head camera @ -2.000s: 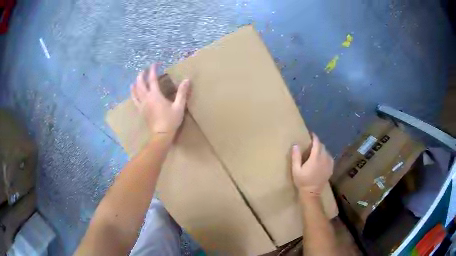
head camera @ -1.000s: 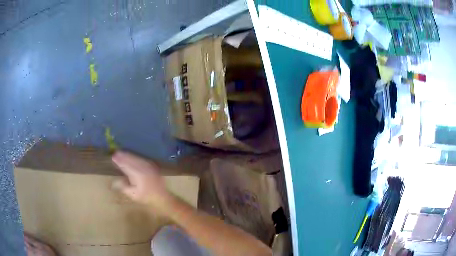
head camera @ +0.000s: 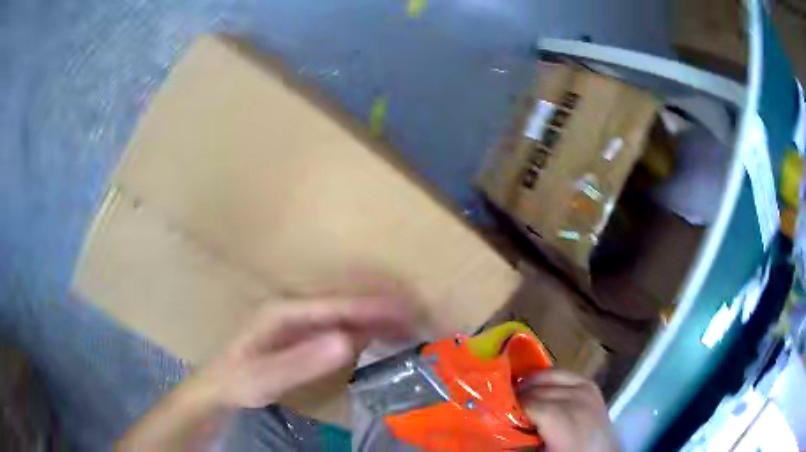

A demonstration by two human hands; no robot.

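A large brown shipping carton (head camera: 292, 168) stands on the floor in front of me with its top flaps folded down; its centre seam is blurred. My right hand (head camera: 566, 410) grips the bright orange tape gun (head camera: 473, 393) at the lower middle, with the gun's metal end pointing left. My left hand (head camera: 309, 340) is blurred, over the near part of the carton top, left of the tape gun; its fingers point right and it seems to hold nothing. Whether its fingertips touch the carton cannot be told.
An open, used carton (head camera: 566, 159) with printed symbols and label scraps lies under the table frame on the right. The green-topped workbench (head camera: 698, 375) with a pale edge curves along the right side. Grey-blue floor (head camera: 433, 97) with yellow marks lies beyond the carton.
The orange tape gun, lying on the workbench one second ago, is now in my right hand. My left hand has come over the carton's near part. The view has swung back toward the carton.
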